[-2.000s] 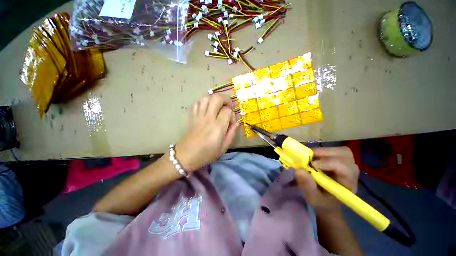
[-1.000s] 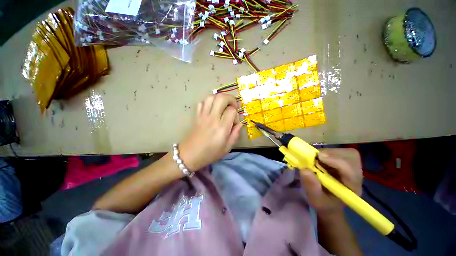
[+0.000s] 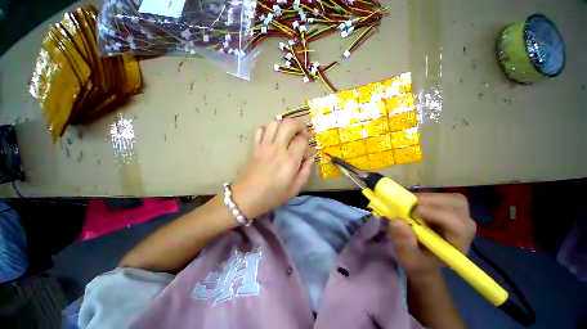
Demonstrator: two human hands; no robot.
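The amber board panel lies on the brown cardboard, its grid of small blocks partly washed out by glare. My right hand holds the yellow soldering iron, whose dark tip and thin metal tube meet the panel's lower left part. My left hand is at the panel's left edge, with its fingertips on a connector lead there; the lead is mostly hidden by the fingers. Another connector lead with a white plug sticks out from the panel's upper left edge.
A heap of connector leads lies behind the panel. A clear bag of leads is left of it. Stacked amber panels are far left. A round tin stands at the right. A black object is at the left edge.
The view has shifted slightly, so bench items appear a little further right. The iron tip stays at the panel's lower left, and my left hand stays at the panel's left edge.
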